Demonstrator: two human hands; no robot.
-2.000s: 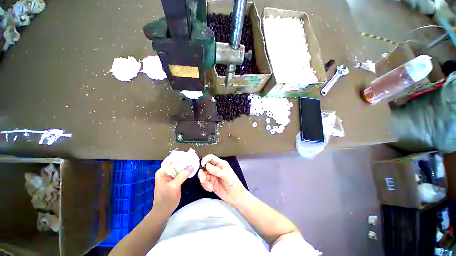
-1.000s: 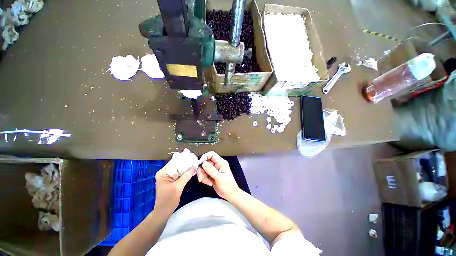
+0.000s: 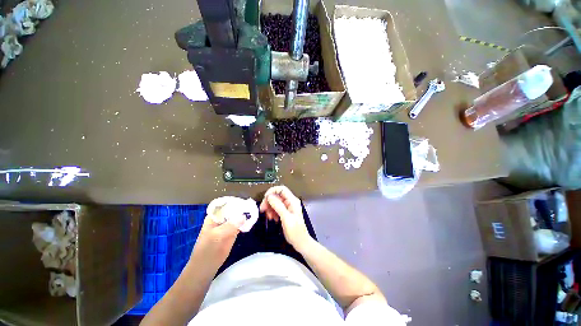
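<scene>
My left hand (image 3: 220, 234) holds a cream plush piece (image 3: 230, 209) over my lap, just below the table edge. A small dark eye (image 3: 248, 216) shows on the right side of the piece. My right hand (image 3: 283, 213) is right beside it, apart from the piece, with its fingers curled; whether it holds something small cannot be told. The green hand press (image 3: 230, 70) stands above them, its base plate (image 3: 249, 167) near the table edge. Loose dark eyes (image 3: 297, 135) and white washers (image 3: 358, 141) lie right of the base.
Cartons of dark parts (image 3: 307, 105) and white parts (image 3: 372, 63) stand behind. Two white plush pieces (image 3: 157, 87) lie left of the press. A phone (image 3: 397, 149), wrench (image 3: 426, 100) and bottle (image 3: 508, 99) lie right. A large carton (image 3: 108, 255) and blue crate (image 3: 167, 248) are lower left.
My right hand has moved slightly away from the plush piece. The piece is turned in my left hand, and a dark eye now shows on it.
</scene>
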